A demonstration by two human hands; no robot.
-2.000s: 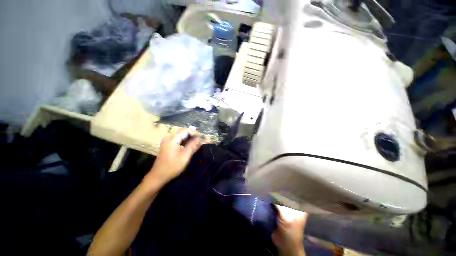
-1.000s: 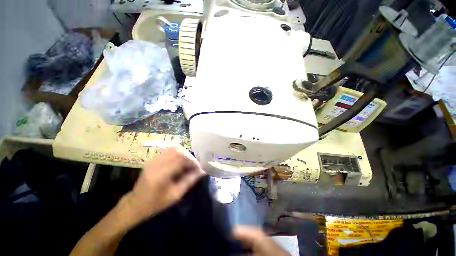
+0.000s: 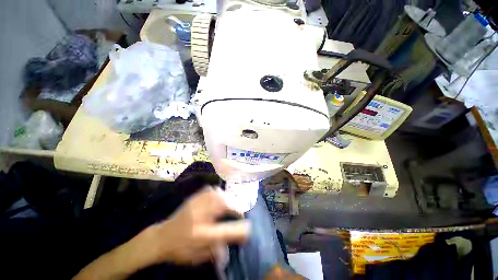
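Observation:
The dark garment [image 3: 256,235] hangs from below the machine head [image 3: 262,120] down to the lap, with a bluish paler part showing. A bright white lamp glow lies just under the head. My left hand [image 3: 199,229] is blurred and lies over the garment below the head, fingers pointing right; its grip is unclear. My right hand [image 3: 283,272] shows only as a small blurred part at the bottom edge, by the paler cloth; its fingers are hidden.
A crumpled clear plastic bag [image 3: 144,87] lies on the cream table [image 3: 109,158] at left. A ribbed handwheel [image 3: 201,46] is left of the head. A control panel [image 3: 377,115] and black curved bar [image 3: 363,98] are at right. Dark cloth lies on an orange-yellow sheet [image 3: 382,246].
The view has swung so the machine head sits further left and its front label shows. My left hand has moved from the table edge to the garment below the head. My right hand is mostly out of frame.

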